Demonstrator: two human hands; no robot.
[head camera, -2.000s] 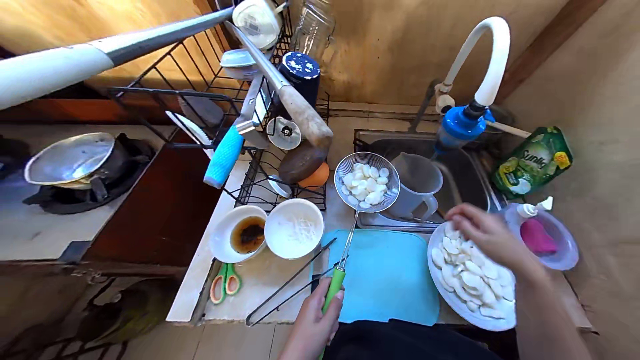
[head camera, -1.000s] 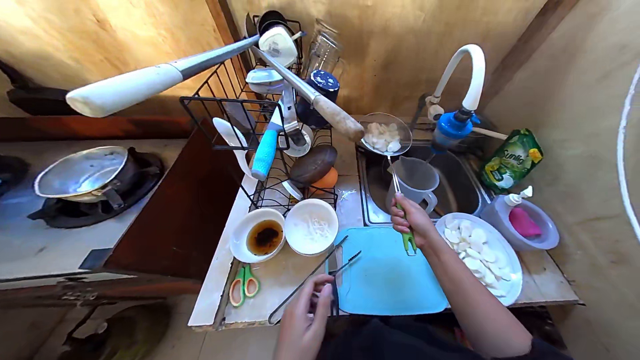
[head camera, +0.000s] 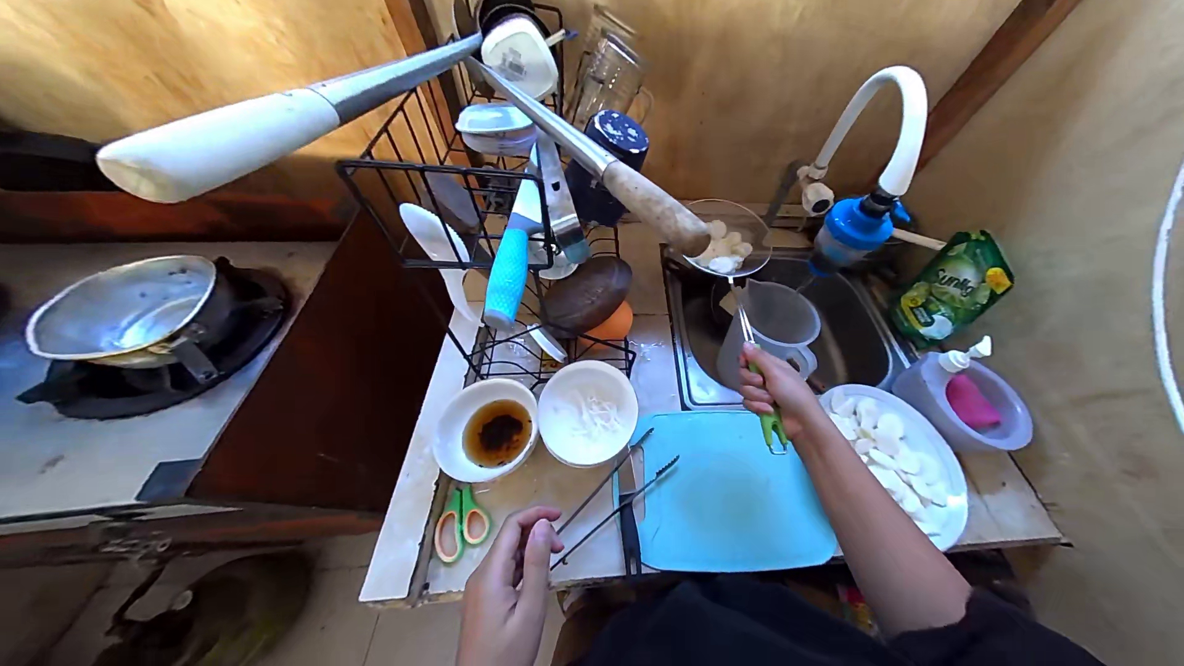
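Observation:
My right hand grips the green handle of a wire skimmer, whose mesh bowl holds pale round slices behind a wooden-tipped handle. Below the skimmer, a clear plastic pitcher stands in the sink. More white slices lie on an oval plate beside my right forearm. My left hand is by the closed end of metal tongs; whether it touches them I cannot tell. Right of the tongs lie a black-handled knife and a light-blue cutting board.
A bowl of dark liquid, a bowl with white shreds and green scissors sit on the left. Behind them stands a black wire dish rack. A pan rests on the stove. A faucet arches over the sink.
The skimmer has passed from my left hand to my right and moved from above the cutting board's far edge to over the sink's far left. My right hand has left the plate of slices.

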